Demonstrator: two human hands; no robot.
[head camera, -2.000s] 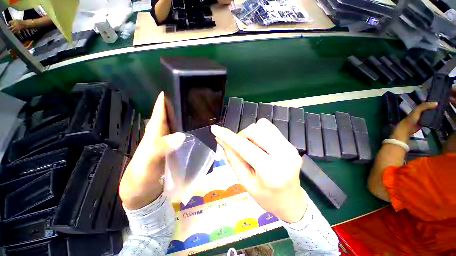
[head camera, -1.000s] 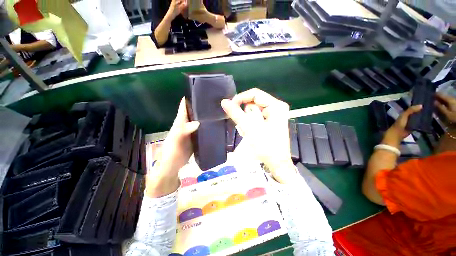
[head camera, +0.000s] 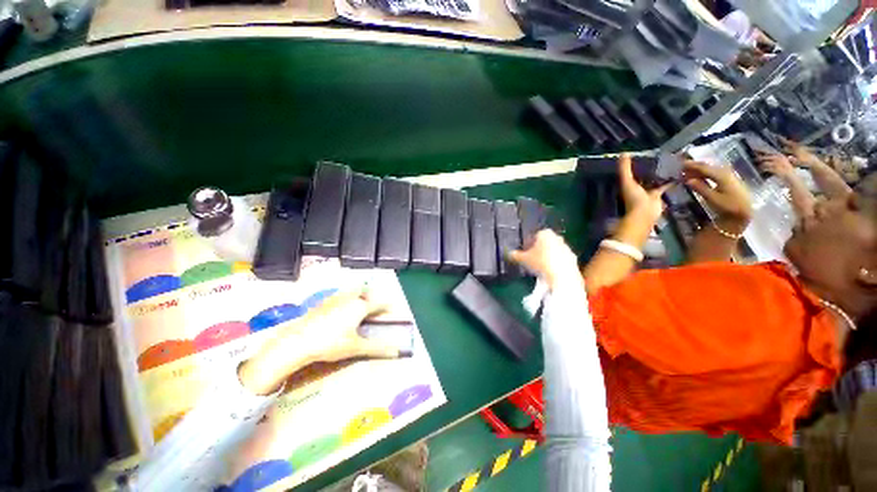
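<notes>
My left hand (head camera: 313, 338) is low over the printed sheet (head camera: 202, 288), its fingers closed around a small pale, clear-looking rectangular piece (head camera: 387, 338) with a dark end. My right hand (head camera: 546, 258) reaches to the right end of a row of dark boxes (head camera: 394, 223). Its fingertips are at the lower end of the last box (head camera: 530, 219); whether they grip it is unclear. A small white piece (head camera: 536, 296) shows below that hand. One dark box (head camera: 492, 317) lies slanted in front of the row.
A bottle with a round silvery top (head camera: 212, 209) stands at the sheet's upper edge beside a dark box (head camera: 280, 231). Dark box shells (head camera: 60, 384) are heaped at left. A person in orange (head camera: 712, 351) works close at right. More boxes (head camera: 598, 122) lie across the green strip.
The view has turned right and down. My hands have moved apart, the left down over the sheet and the right to the row's end. The dark box is no longer between them.
</notes>
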